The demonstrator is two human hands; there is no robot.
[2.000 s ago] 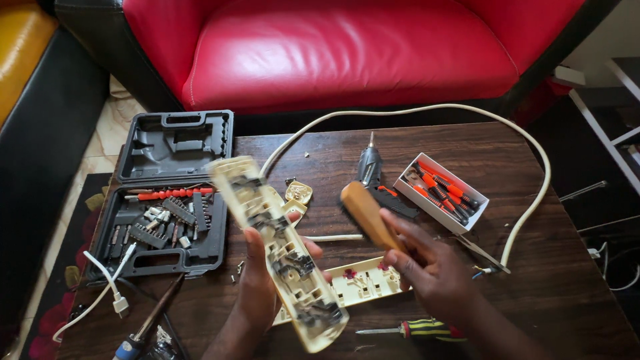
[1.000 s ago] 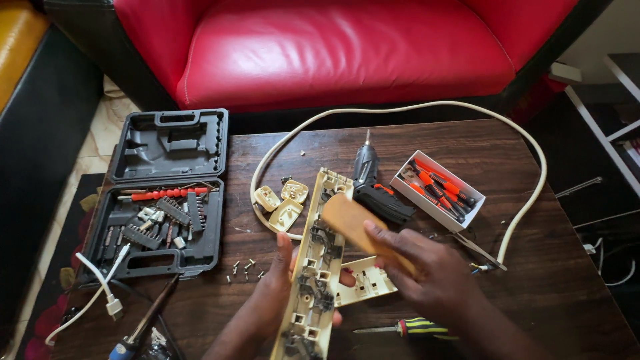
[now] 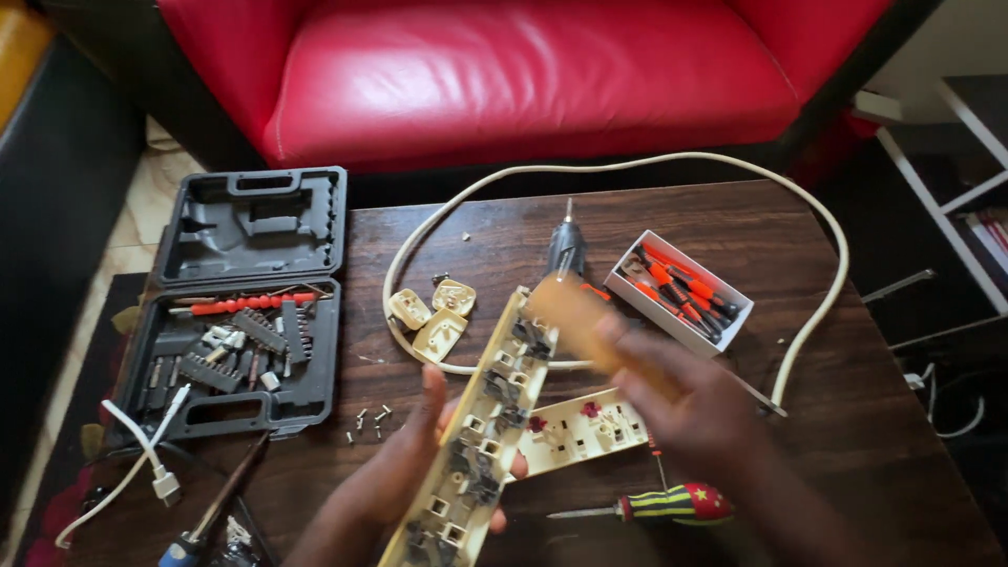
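Note:
My left hand [image 3: 417,449] holds a long cream plastic power strip housing [image 3: 480,429], tilted so its inner side with dark fittings shows. Blurred by motion, my right hand [image 3: 677,386] grips a wooden-handled brush [image 3: 579,315], whose wide wooden part lies over the housing's far end; its bristles cannot be made out. Behind the housing lies a second cream strip part [image 3: 587,433] with dark red pieces. Cream plug casing parts [image 3: 441,335] rest beside a white cable [image 3: 811,197] looped across the table. Small screws [image 3: 378,417] lie left of my left hand.
An open black tool case [image 3: 331,394] with bits stands left. A cordless screwdriver [image 3: 567,248] and a white box [image 3: 685,335] of orange-black tools lie toward the back. Near the front are a striped-handle screwdriver [image 3: 677,504] and a soldering iron [image 3: 209,512]. A red sofa [image 3: 535,87] stands beyond.
The housing has turned in my left hand, from leaning left to leaning right at its far end. The brush has moved from beside it to over its far end.

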